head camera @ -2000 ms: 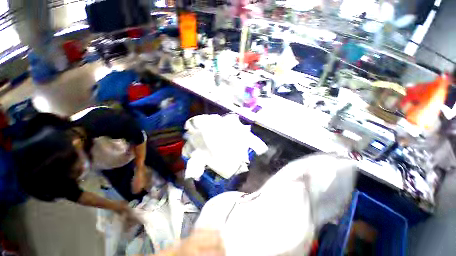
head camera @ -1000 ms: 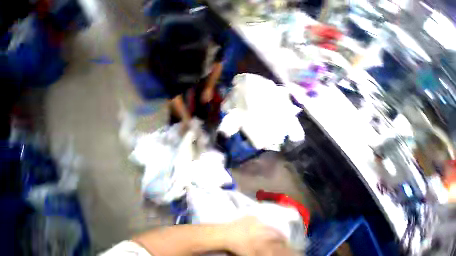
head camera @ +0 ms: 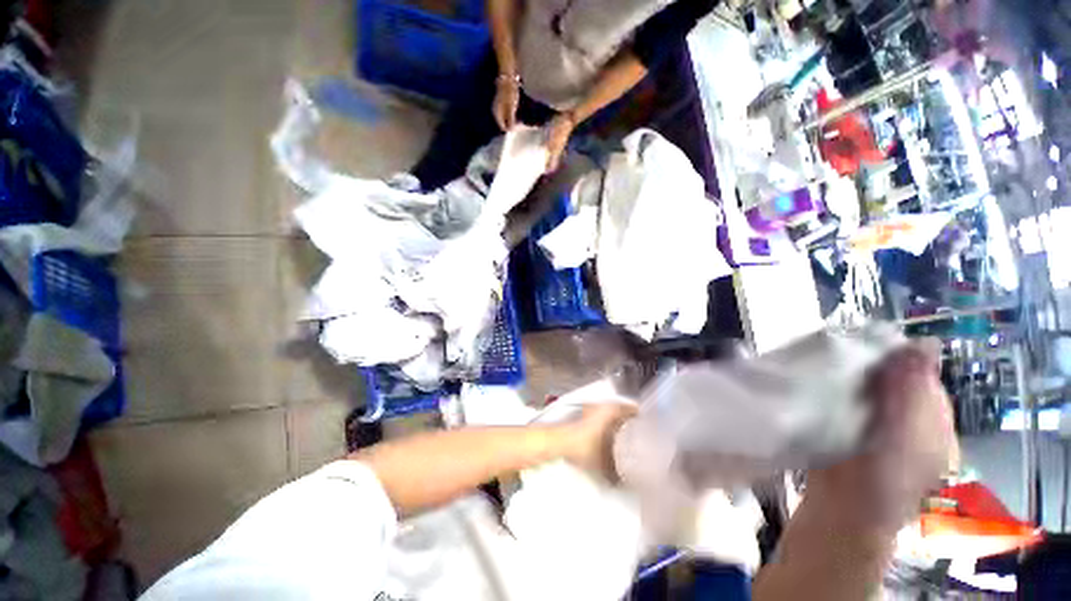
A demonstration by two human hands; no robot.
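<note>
My left hand (head camera: 593, 437) reaches in from the lower left in a white sleeve and grips one end of a grey-white garment piece (head camera: 763, 411). My right hand (head camera: 910, 399), blurred, holds the other end at the right, so the piece is stretched between them. More white cloth (head camera: 576, 528) lies below my hands, over my lap area. A large heap of white pieces (head camera: 411, 270) lies in and over a blue crate (head camera: 505, 340) in front of me. Another heap (head camera: 652, 235) hangs over a second blue crate (head camera: 558, 276) to its right.
A co-worker's hands (head camera: 552, 139) hold cloth at the far side of the heap. Blue crates with cloth (head camera: 76, 288) and a red crate (head camera: 85, 499) stand at left. A machine table (head camera: 781, 299) runs along the right, a purple box (head camera: 785, 209) on it. Another blue crate (head camera: 423, 47) is at the top.
The view has turned downward toward the heaps. My right hand has come into view, and the garment piece is now stretched between my hands. The co-worker's hands now lift cloth from the heap.
</note>
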